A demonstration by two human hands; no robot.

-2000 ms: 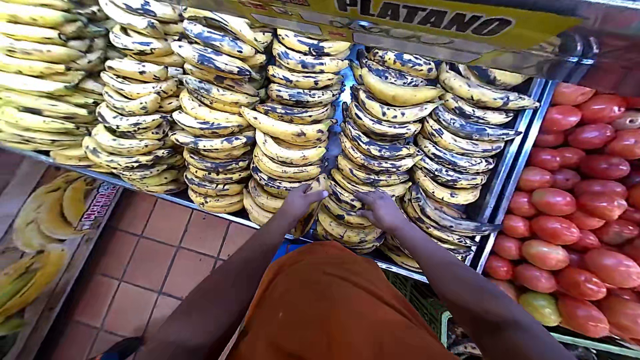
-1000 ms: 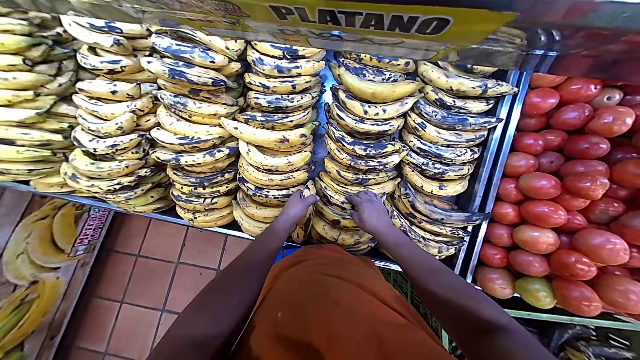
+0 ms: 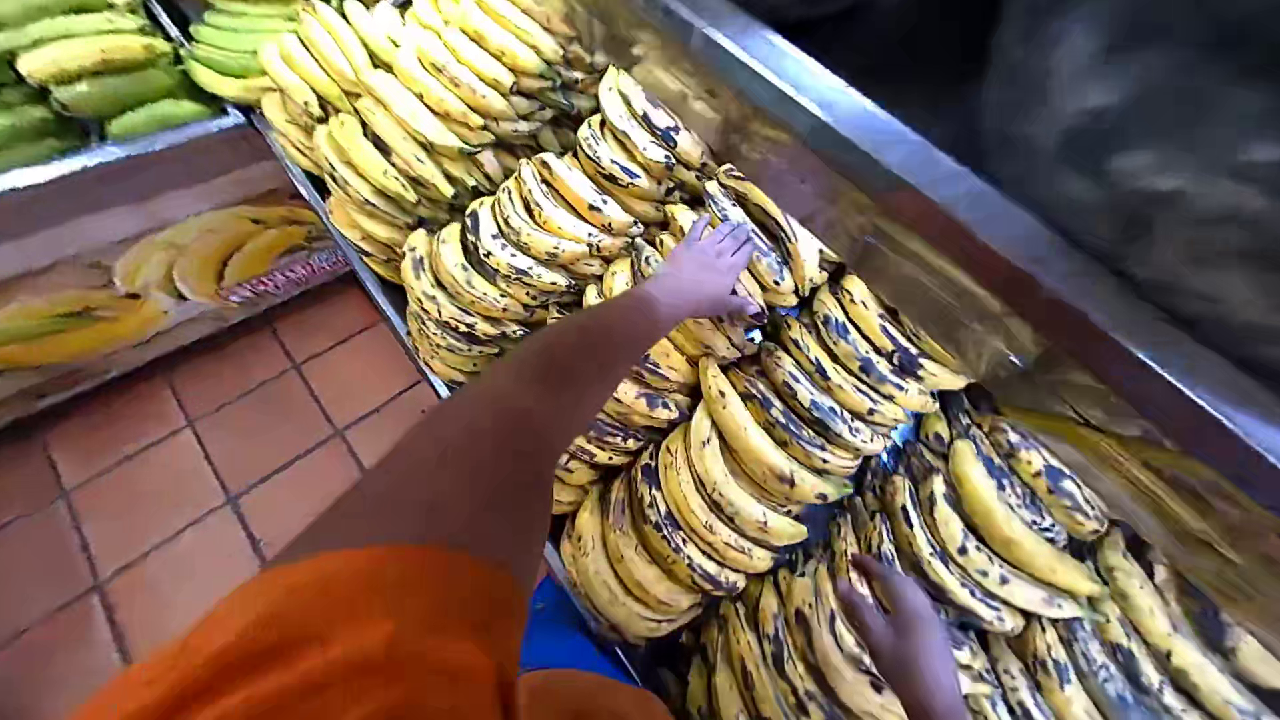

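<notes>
Rows of ripe plantains (image 3: 700, 490), yellow with black patches, fill the display bin. My left hand (image 3: 705, 270) reaches over a row near the back, palm down with fingers spread, resting on or just above the plantains there. My right hand (image 3: 895, 620) is lower right, over the front plantains, with its thumb and fingers apart. Its fingertips are near or on a spotted plantain; contact is not certain. Neither hand has a plantain in its grasp. Some of the fruit beneath both hands is hidden.
Yellower plantains (image 3: 400, 120) lie at the upper left, with green ones (image 3: 100, 80) in a separate metal-edged bin beyond. A metal rail (image 3: 900, 150) runs along the back. A printed fruit panel (image 3: 180, 270) stands above the tiled floor (image 3: 200, 470).
My left hand has moved from the front of the rows to farther back, away from my right hand. The view has turned strongly left; the tomatoes and sign are out of view.
</notes>
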